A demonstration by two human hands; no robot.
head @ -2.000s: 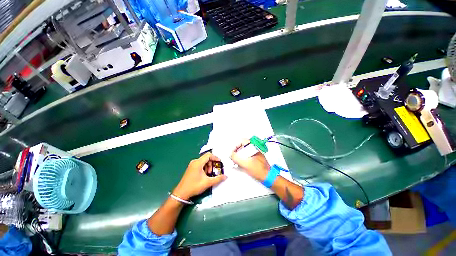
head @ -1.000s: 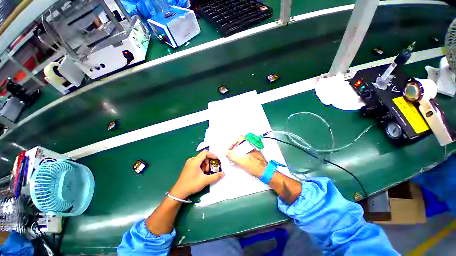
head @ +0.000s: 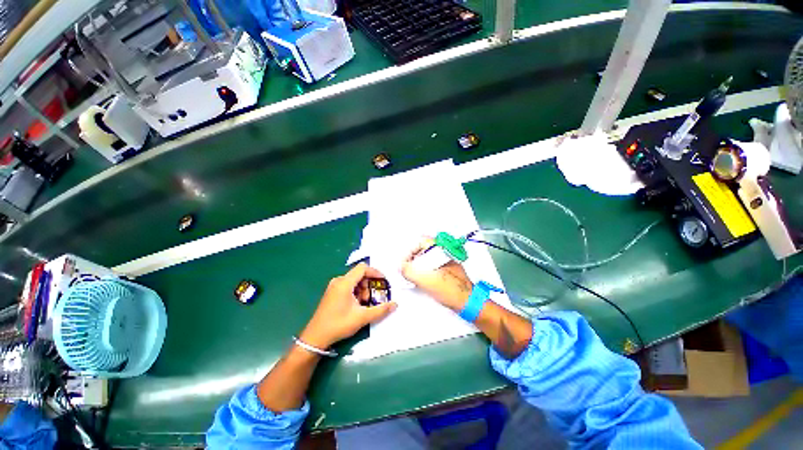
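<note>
My left hand (head: 343, 308) holds a small black electronic unit (head: 379, 292) between thumb and fingers, over the white paper sheets (head: 431, 206). Gold and white details show on the unit; its edges are partly hidden by fingertips. My right hand (head: 438, 279) is just right of it and holds a whitish dispensing syringe (head: 430, 258) like a pen. Its green adapter (head: 452, 246) sticks out at the rear, joined to the tubing. The syringe tip is too small to make out. The hands are apart.
A similar unit (head: 246, 291) lies on the bench to the left, near a light blue fan (head: 109, 329). Several units ride the green conveyor (head: 290, 154) beyond the pale rail. A clear hose (head: 585, 235) and dark cord run right, with a black controller (head: 696, 198) beyond.
The camera view has shifted a little. Units on the conveyor have moved left. My hands keep nearly the same pose with the unit and syringe.
</note>
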